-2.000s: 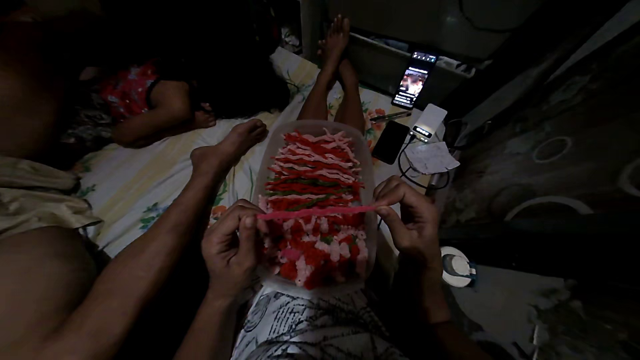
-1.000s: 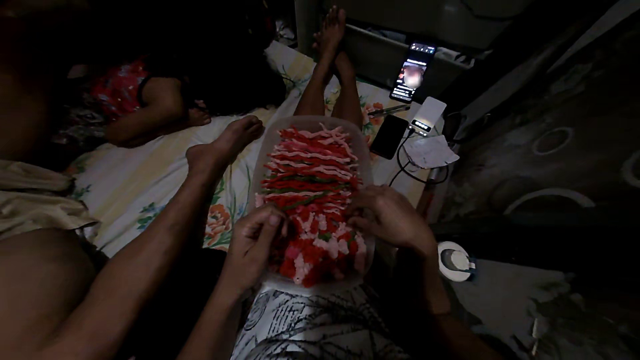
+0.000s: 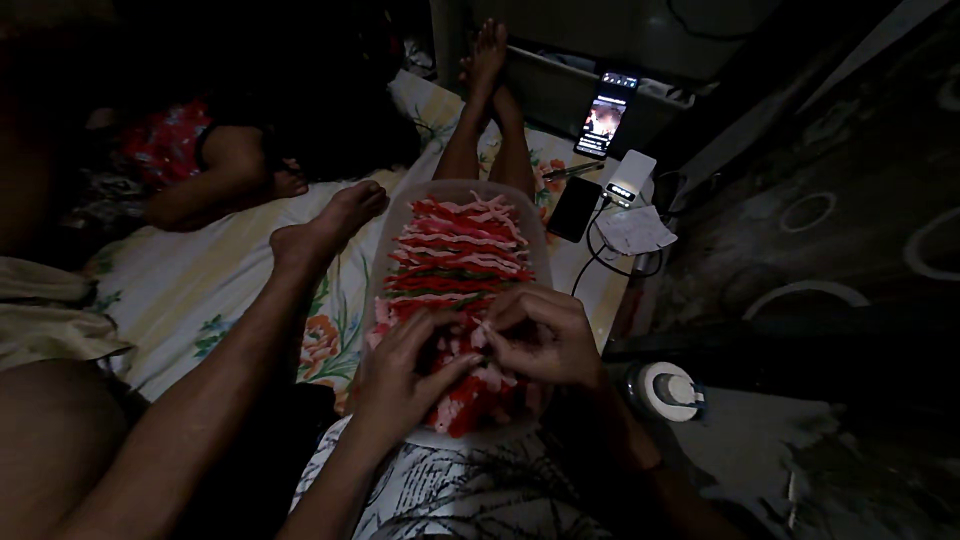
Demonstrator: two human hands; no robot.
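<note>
A translucent plastic container (image 3: 380, 259) rests on my lap. Rows of fuzzy red, pink and green strands (image 3: 457, 259) lie across its far part, with short fuzzy pink and red pieces (image 3: 457, 412) heaped in the near part. Over the heap, my right hand (image 3: 544, 334) pinches a small pale pink piece (image 3: 480, 330) between thumb and fingers. My left hand (image 3: 416, 364) is just left of it, thumb and fingers curved apart above the pieces; whether it holds anything I cannot tell.
Right of the container, a lit phone (image 3: 606, 116) leans upright near a dark phone (image 3: 574, 210), a white device with a cable (image 3: 630, 176) and crumpled paper (image 3: 637, 230). A lidded container (image 3: 667, 391) stands lower right. Another person's leg (image 3: 225, 360) stretches along the floral sheet (image 3: 187, 292).
Two seconds ago both hands held a pink strand stretched across the container. My hands have since come closer together over the heap, and that stretched strand is no longer seen between them.
</note>
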